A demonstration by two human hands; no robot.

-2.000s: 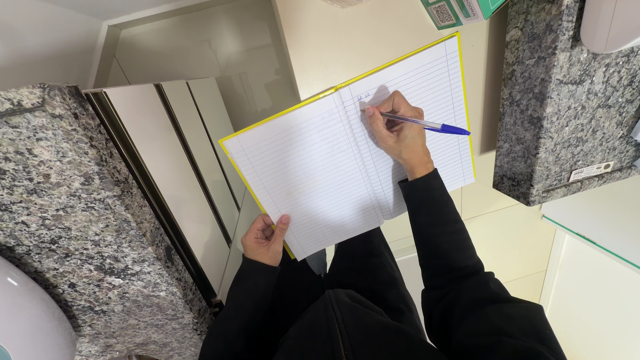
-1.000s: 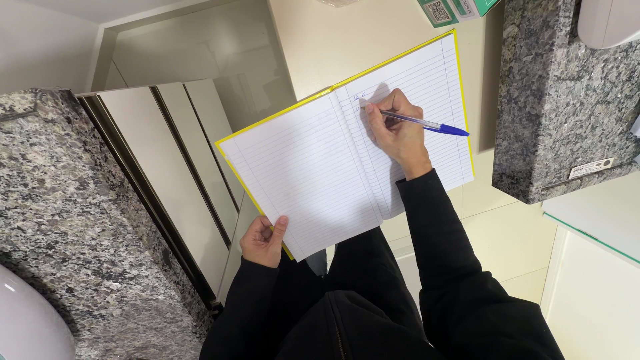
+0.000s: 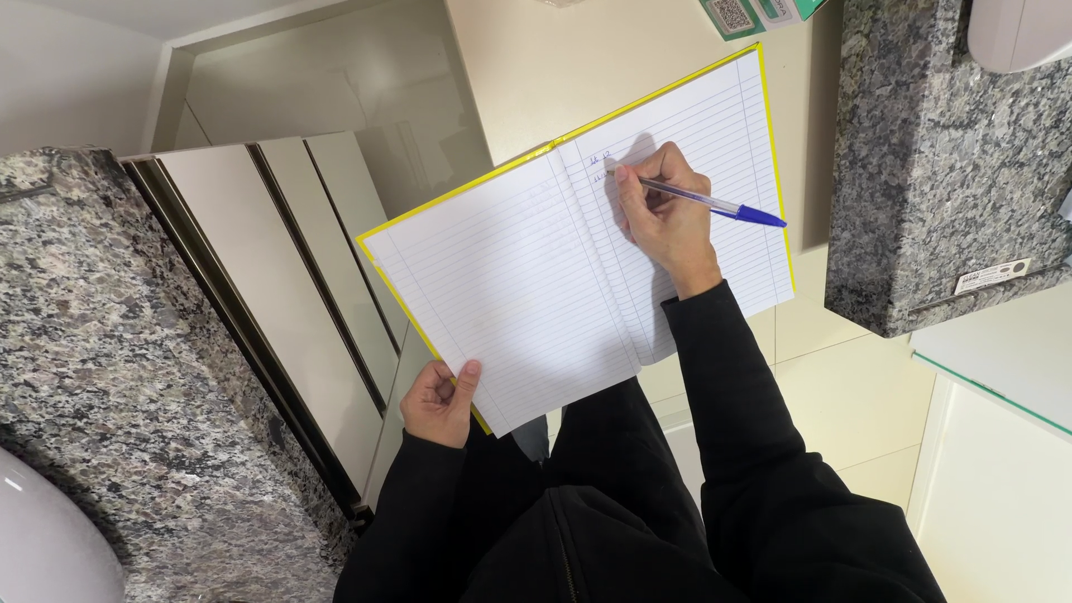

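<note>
An open lined notebook with a yellow cover edge lies tilted in front of me. My left hand grips its lower left corner, thumb on the page and fingers behind. In my right hand is a ballpoint pen, its blue cap on the rear end pointing right. The pen's tip meets the upper part of the right page, partly hidden by my fingers. Two short lines of blue handwriting show there. The left page shows no clear writing.
Granite countertops stand at left and right. Drawer fronts with dark gaps line the left counter. A pale surface lies beyond the notebook, with a green and white printed item at its far edge. A glass edge is at lower right.
Blue handwriting has grown on the right page, with a second short line now below the first. My right hand has shifted slightly down the page. My left hand keeps its hold on the corner.
</note>
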